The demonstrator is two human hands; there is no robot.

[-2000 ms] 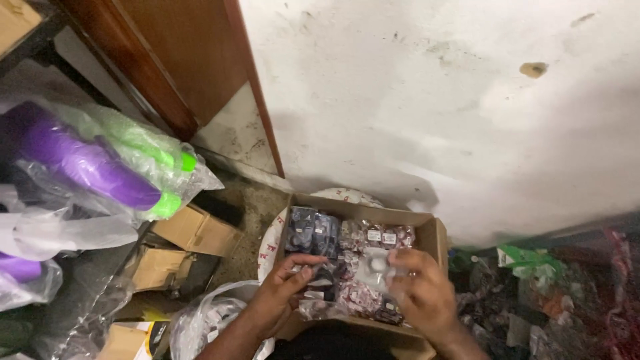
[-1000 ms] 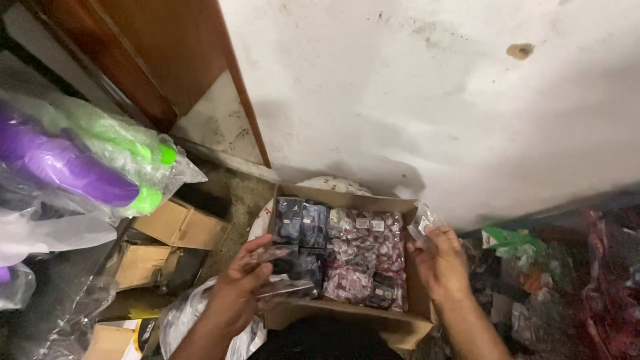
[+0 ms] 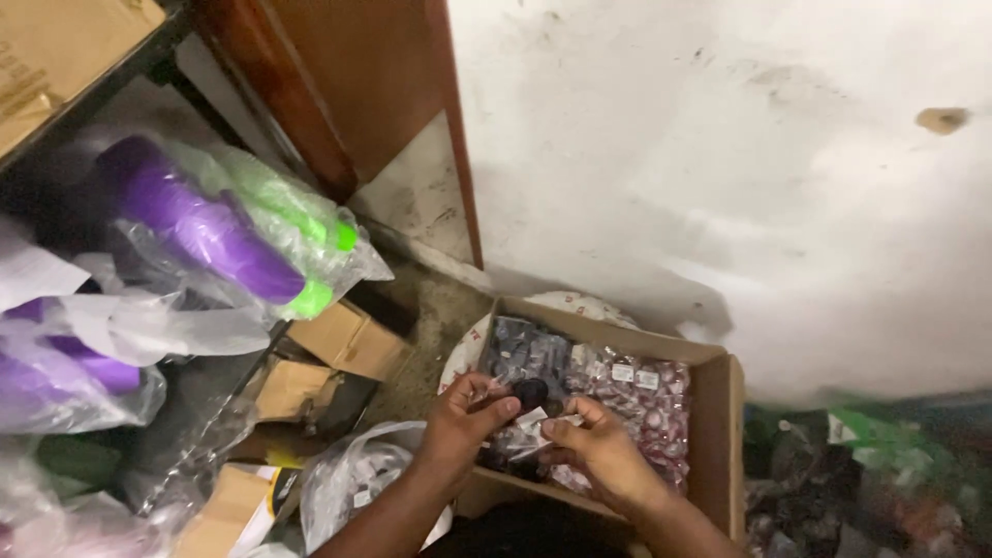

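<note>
Over an open cardboard box, my left hand and my right hand pinch a small clear plastic packet between them. The packet bears a white label, and a dark round item shows at its top; whether that item is inside cannot be told. In the box, packets with dark contents lie at the left, and many clear packets with dark red and pale contents fill the right. Two of these carry white labels. My hands hide part of the box's contents.
Purple and green items in clear plastic lie at the left, above small cardboard boxes. A clear bag of packets stands left of the box. A stained white wall rises behind; plastic bags lie at the right.
My hands were apart at the box's two sides one second ago, with a clear packet at my right hand. Now they have come together over the box at one packet.
</note>
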